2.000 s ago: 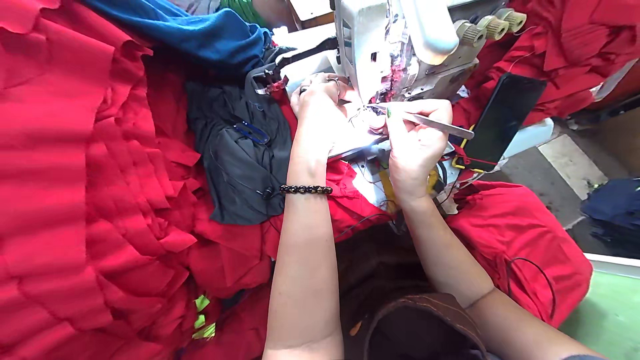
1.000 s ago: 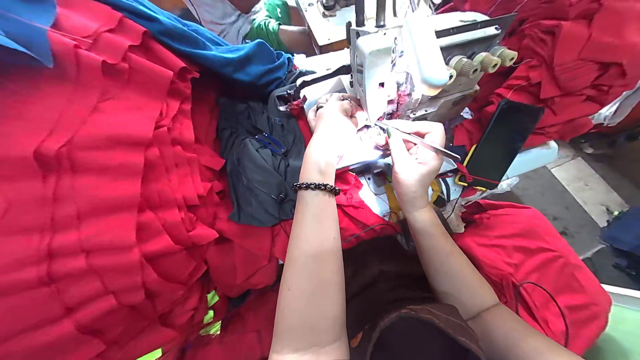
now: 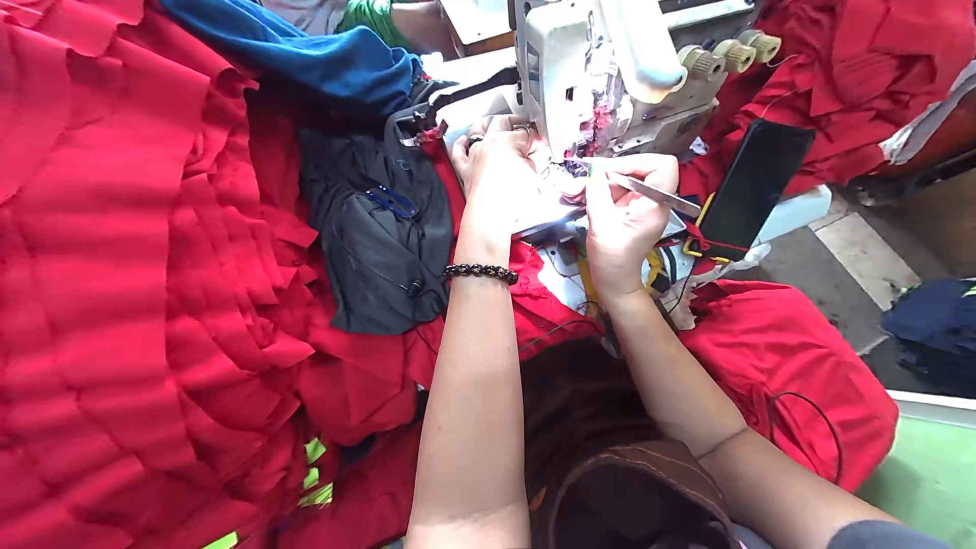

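Metal tweezers (image 3: 662, 194) are held in my right hand (image 3: 629, 210), their tips pointing left to the needle area of an overlock sewing machine (image 3: 560, 84). My left hand (image 3: 496, 156) rests at the left of the machine's needle area, fingers bent; whether it holds anything cannot be told. A dark beaded bracelet circles that wrist. Red lint and thread cling to the machine around the needle area, and glare washes out the plate between my hands. Cream tension knobs (image 3: 733, 55) stick out at the machine's upper right.
Stacked red fabric pieces (image 3: 99, 267) fill the left side. Dark grey cloth (image 3: 381, 236) and blue cloth (image 3: 328, 69) lie left of the machine. A black phone (image 3: 755, 183) stands tilted at the right, above a red fabric bundle (image 3: 793, 366). Part of another person's arm (image 3: 423, 27) shows at the top.
Both hands stay by the needle area, with the tweezers still in the right one. The view has shifted slightly.
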